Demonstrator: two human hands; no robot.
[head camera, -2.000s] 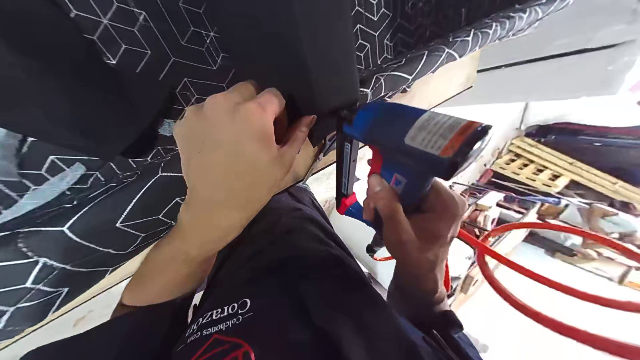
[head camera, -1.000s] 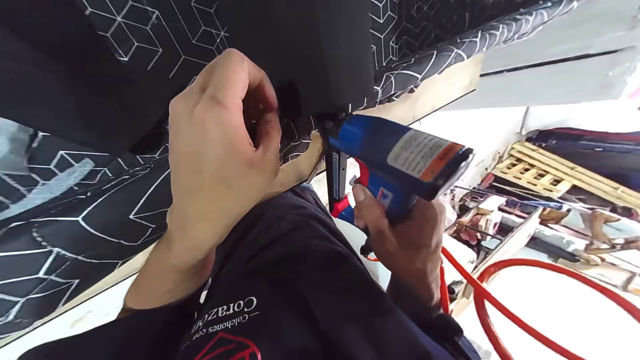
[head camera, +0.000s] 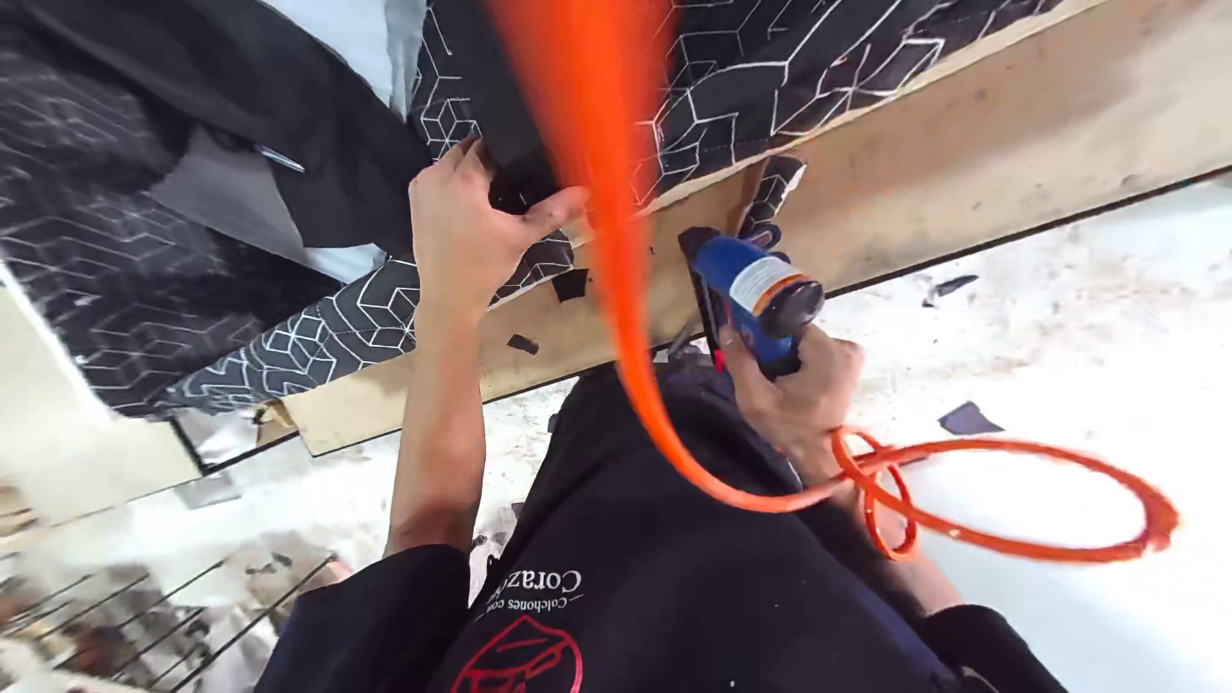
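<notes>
My right hand (head camera: 804, 395) is closed around the grip of a blue pneumatic staple gun (head camera: 751, 289), whose nose is over a wooden board (head camera: 924, 164). My left hand (head camera: 476, 226) rests at the edge of black upholstery fabric with a white geometric pattern (head camera: 346, 327), fingers bent and thumb stretched to the right; whether it pinches the cloth is hard to tell. A plain black strip (head camera: 510, 96) lies at its fingertips. An orange air hose (head camera: 626, 318), blurred near the camera, passes between the hands and loops beside my right wrist.
A pair of scissors (head camera: 765, 236) appears to lie just behind the staple gun. Small dark fabric scraps (head camera: 571, 285) are on the board, and another scrap (head camera: 969, 420) is on the pale floor. A wire rack (head camera: 183, 616) stands at lower left.
The view has shifted strongly. The staple gun, earlier against the upholstered edge near my left hand, is now apart from it to the right. The hose now crosses in front of the camera.
</notes>
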